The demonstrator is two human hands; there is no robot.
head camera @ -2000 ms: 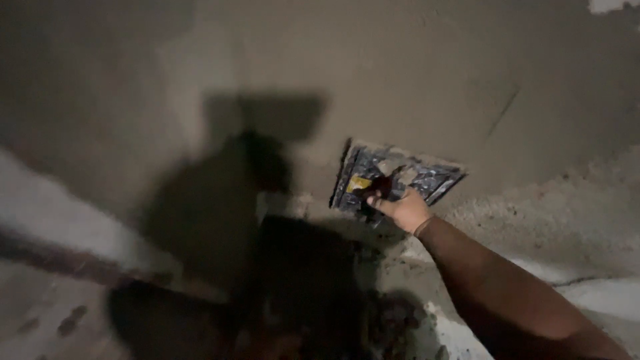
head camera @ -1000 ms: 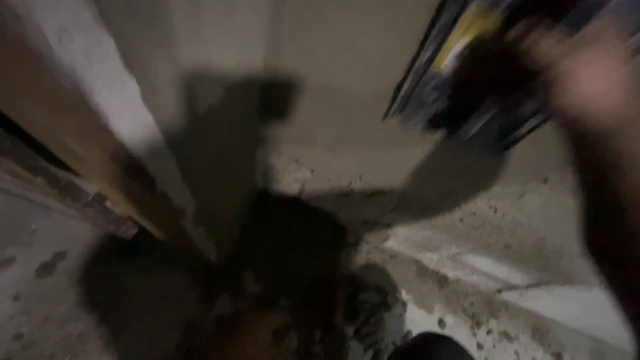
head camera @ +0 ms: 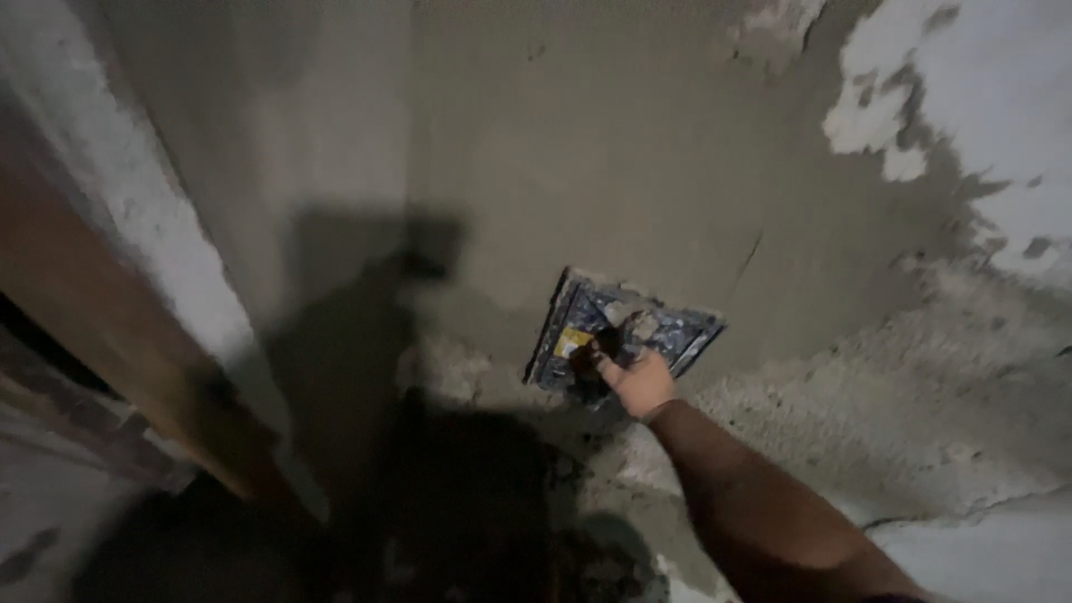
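Observation:
My right hand (head camera: 643, 381) grips the handle of a rectangular plastering float (head camera: 670, 322), dark, smeared with mortar and bearing a yellow label. The float's face is turned to the lower part of a wall coated in smooth grey-brown plaster (head camera: 569, 184); whether it touches cannot be told. A short dark line runs in the plaster up and right of the float. Rough, crumbly mortar (head camera: 837, 410) lies below and to the right of it. My left hand is not in view.
A brown wooden frame or board (head camera: 126, 327) slants down the left side beside a pale strip (head camera: 159, 226). White patches (head camera: 988, 92) with ragged edges show at the upper right. Dark shadow hides much of the lower middle.
The float was blurred at the upper right one second ago; now it is lower on the wall, still in my right hand. The view has shifted.

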